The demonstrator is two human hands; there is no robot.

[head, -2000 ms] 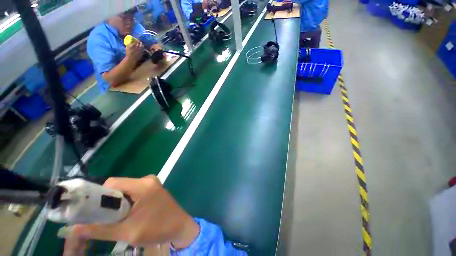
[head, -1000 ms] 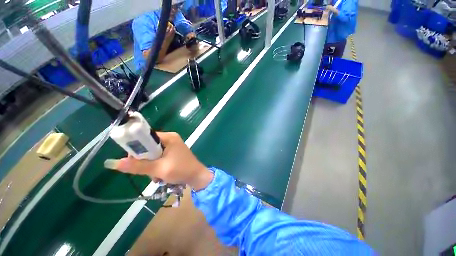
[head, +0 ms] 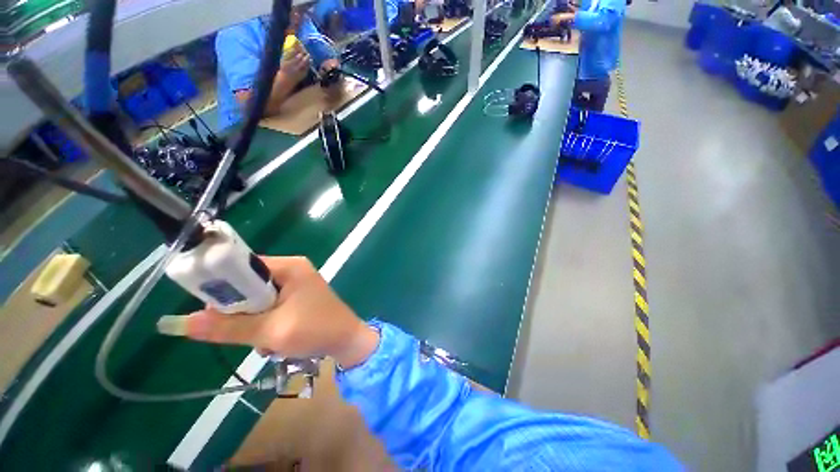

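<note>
My right hand (head: 299,313) is wrapped around a thick white electric screwdriver (head: 221,267), its thumb pointing left. The screwdriver hangs from a dark cable and leans, with its shiny metal nozzle (head: 297,378) below my hand, above the edge of a cardboard sheet (head: 313,429). A whitish feed tube (head: 103,355) loops left of the tool to the nozzle. The very tip is hard to make out. My left hand is not in view. No headset is at the nozzle.
Black headsets lie on the green conveyor (head: 451,221), one upright (head: 332,143) and one farther off (head: 525,101). A coworker (head: 249,69) sits across; another person (head: 599,41) stands at the far right side by a blue bin (head: 599,152). A yellowish block (head: 60,279) is left.
Since two seconds ago the screwdriver has swung more upright, and its nozzle and the cardboard have come into view. Over the last second my right hand shifts slightly left and down in view, still gripping it.
</note>
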